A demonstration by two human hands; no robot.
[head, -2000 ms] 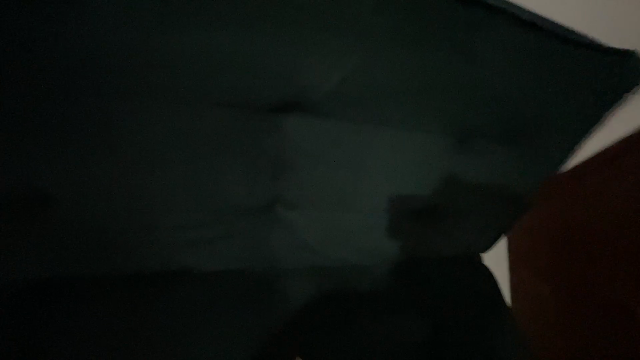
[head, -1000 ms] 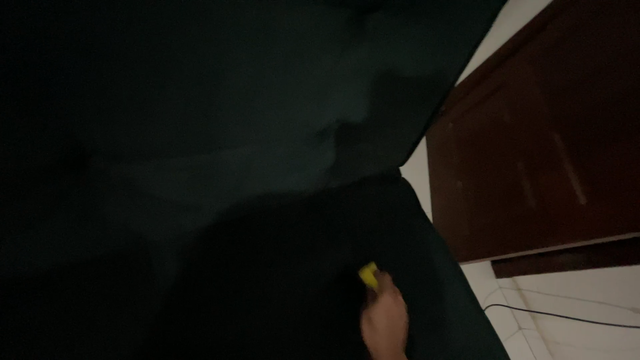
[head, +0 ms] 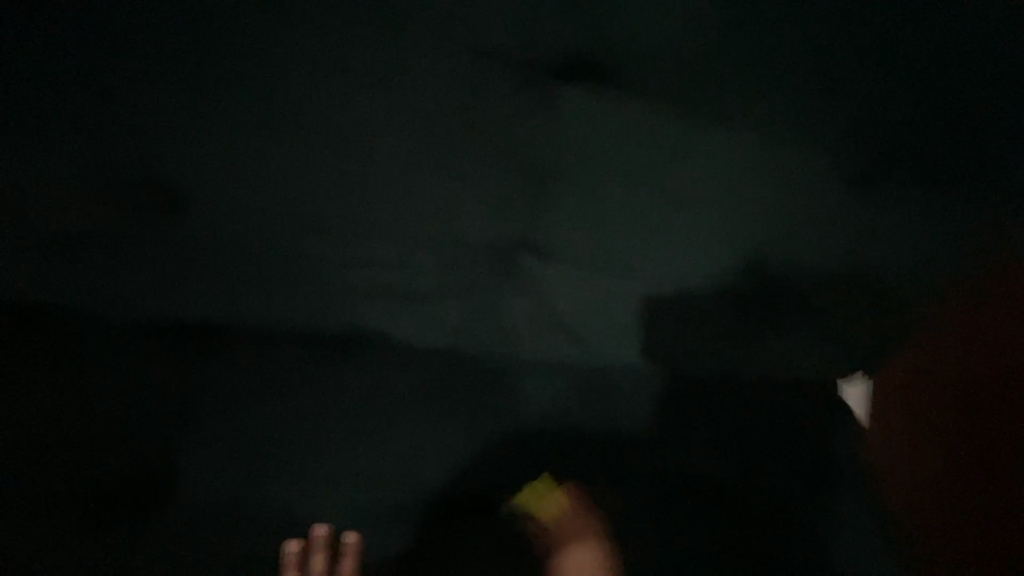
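The head view is very dark and blurred. At the bottom, right of the middle, my right hand (head: 582, 534) grips a small yellow object (head: 542, 498), whose kind I cannot tell. Three fingertips of my left hand (head: 321, 550) show at the bottom edge, left of the middle; they are slightly apart, and the rest of that hand is out of frame. Both hands are over the lower part of a large dark green fabric surface (head: 448, 296), which looks like a padded seat with a back. Whether either hand touches the fabric cannot be told.
A dark reddish-brown panel (head: 952, 432), apparently wooden, stands at the right edge. Between it and the dark fabric shows a small pale patch (head: 858, 397). Deep shadow covers the lower middle and the far left.
My left fingertips have come into view at the bottom. My right hand, with the yellow object in both this and the previous frame, is now lower in view. The view has shifted.
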